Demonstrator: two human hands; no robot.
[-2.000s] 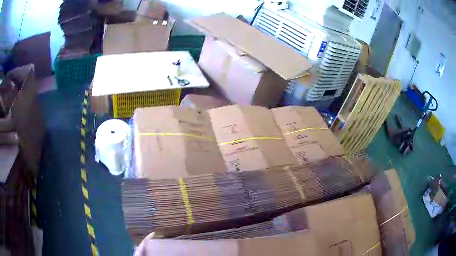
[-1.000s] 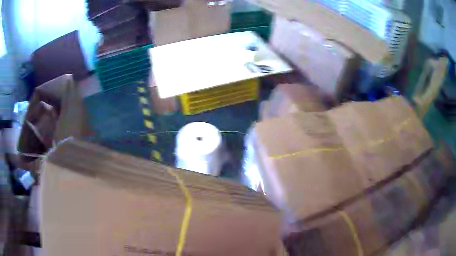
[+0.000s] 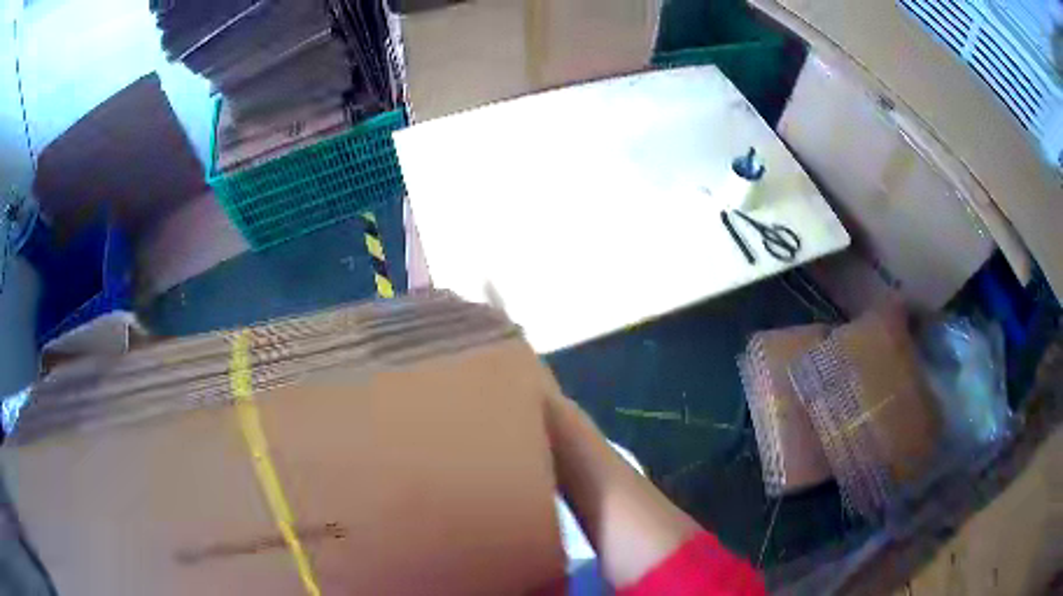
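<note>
A strapped bundle of flat cartons [image 3: 396, 466] fills the lower left, close to the camera. A yellow strap [image 3: 262, 454] runs over its fanned edges and down its face, beside a dark printed line. My right hand [image 3: 557, 408] is against the bundle's right side and holds it, fingers partly hidden behind it. A red sleeve [image 3: 699, 570] shows below my forearm. My left hand is not in view.
A white tabletop [image 3: 583, 198] holds scissors [image 3: 775, 238], a black marker pen [image 3: 738, 236] and a small bottle [image 3: 748, 175]. A green crate [image 3: 309, 181] holds stacked cardboard. Strapped carton bundles [image 3: 851, 408] stand at right. A large carton [image 3: 886, 186] is behind them.
The view has swung left and moved nearer the white table. The strapped bundle, absent at first, came into view and is now larger and further left. My right forearm has appeared.
</note>
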